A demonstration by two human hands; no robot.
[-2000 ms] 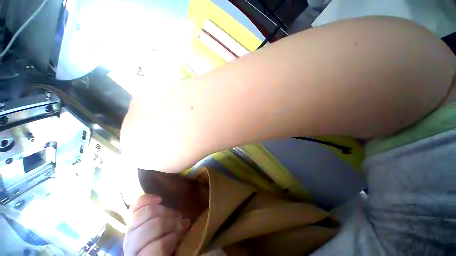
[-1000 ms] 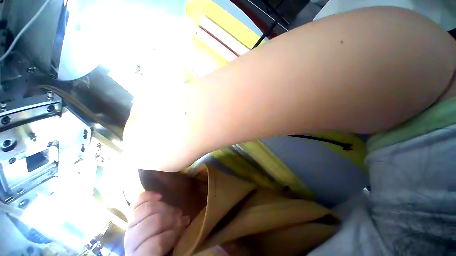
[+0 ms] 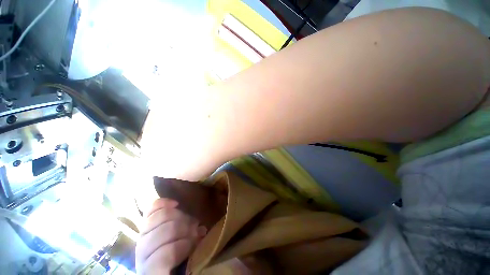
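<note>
A brown bag body (image 3: 252, 215) lies folded and open at the lower middle, its dark inner side showing beside my fingers. My left hand (image 3: 167, 236), partly cut off by the bottom edge, has its fingers curled on the bag's left part. My right forearm crosses from the upper right. My right hand (image 3: 166, 142) is washed out by glare above the bag's left end, so its fingers and grip cannot be made out. The sewing machine's metal parts (image 3: 80, 145) stand left of both hands. The needle area is lost in the glare.
A dark curved machine bracket (image 3: 115, 102) is behind my right hand. A board with yellow tape (image 3: 311, 188) lies under my forearm. A thin white cable (image 3: 27, 35) hangs at the upper left. Grey clothing (image 3: 446, 198) with a green edge is at the right.
The machine and both hands appear slightly further right in the view. The bag keeps nearly the same folded shape, and my left hand stays on it.
</note>
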